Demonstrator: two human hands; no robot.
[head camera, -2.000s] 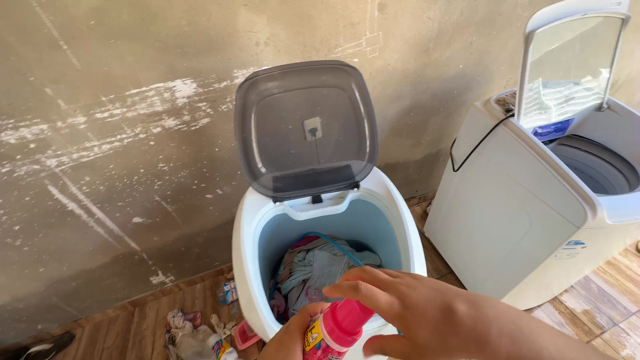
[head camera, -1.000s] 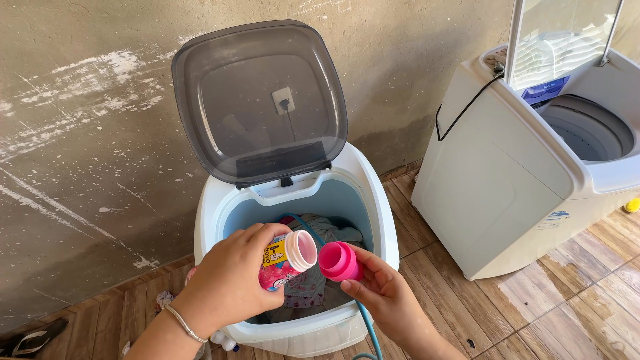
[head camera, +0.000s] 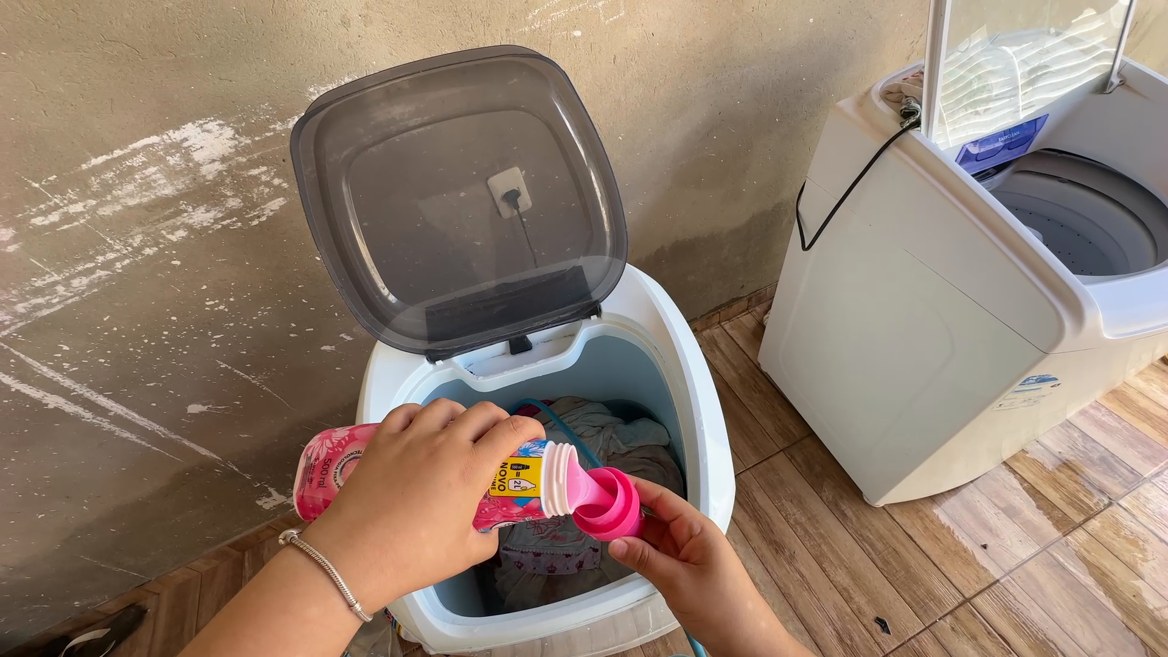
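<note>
My left hand (head camera: 420, 493) grips a pink plastic bottle (head camera: 333, 465), tipped nearly level over the tub with its white threaded neck to the right. Pink liquid (head camera: 589, 491) runs from the neck into a bright pink cap (head camera: 620, 511). My right hand (head camera: 684, 557) holds that cap by its right side between thumb and fingers. Below both hands is the open tub of a small white washing machine (head camera: 698, 411), with wet-looking clothes (head camera: 611, 438) and a light-blue hose (head camera: 557, 420) inside. Its smoky see-through lid (head camera: 438, 201) stands raised at the back.
A second white washing machine (head camera: 912, 319) stands at the right with its lid up and a black cord (head camera: 849, 196) over its side. A wall outlet (head camera: 511, 193) with a plug shows through the smoky lid. The wood-look tile floor (head camera: 821, 529) has wet patches. A dark sandal (head camera: 100, 634) lies at lower left.
My left hand has tipped the bottle toward the cap, and pink liquid now flows. One second ago bottle and cap were apart; two seconds ago both hands were at the bottle with its cap on.
</note>
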